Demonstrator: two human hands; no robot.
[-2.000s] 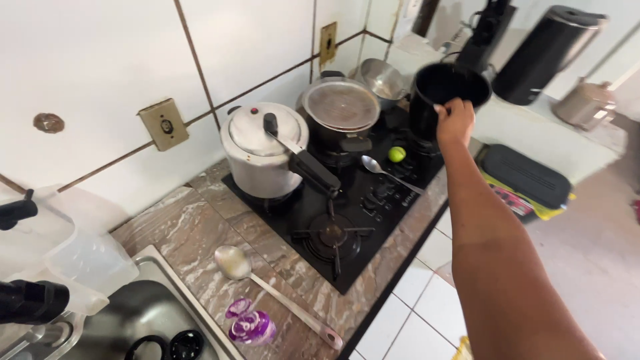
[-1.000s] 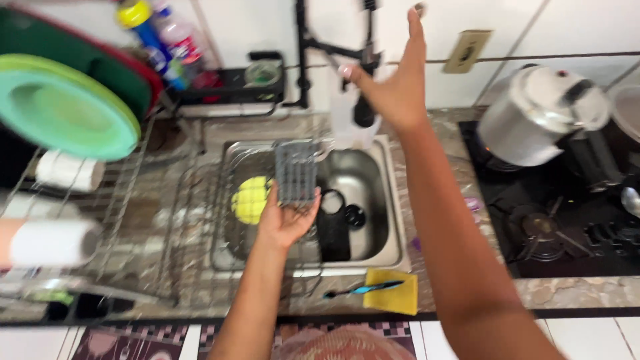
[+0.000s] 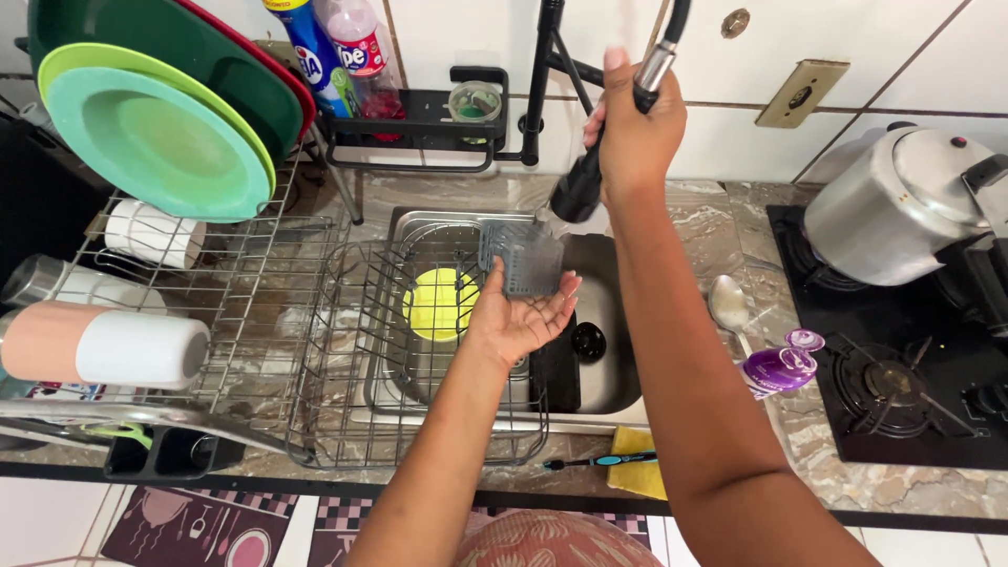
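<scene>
My left hand (image 3: 524, 319) is palm up over the sink, holding a gray plastic perforated basket (image 3: 524, 258) by its lower end. Above it, my right hand (image 3: 642, 126) grips the black spray head of a faucet (image 3: 579, 187), its nozzle tilted down close to the basket's top. Water seems to run from the nozzle onto the basket. Under both hands lies the stainless steel sink (image 3: 630, 394), with a round black part (image 3: 588, 340) in the basin. A wire dish rack (image 3: 315, 378) covers the sink's left part, and a yellow-green round item (image 3: 442, 304) shows through its wires.
Plates (image 3: 157, 142) and cups (image 3: 146, 346) fill the rack at left. A toothbrush (image 3: 598, 461) lies partly on a yellow sponge cloth (image 3: 630, 472) at the front edge. To the right are a spoon (image 3: 728, 303), a purple bottle (image 3: 780, 368) and a pressure cooker (image 3: 890, 213) on the stove.
My right hand, open and raised a second ago, has closed around the faucet sprayer. My left hand still holds the basket over the sink. Earlier, the view was toward the stove.
</scene>
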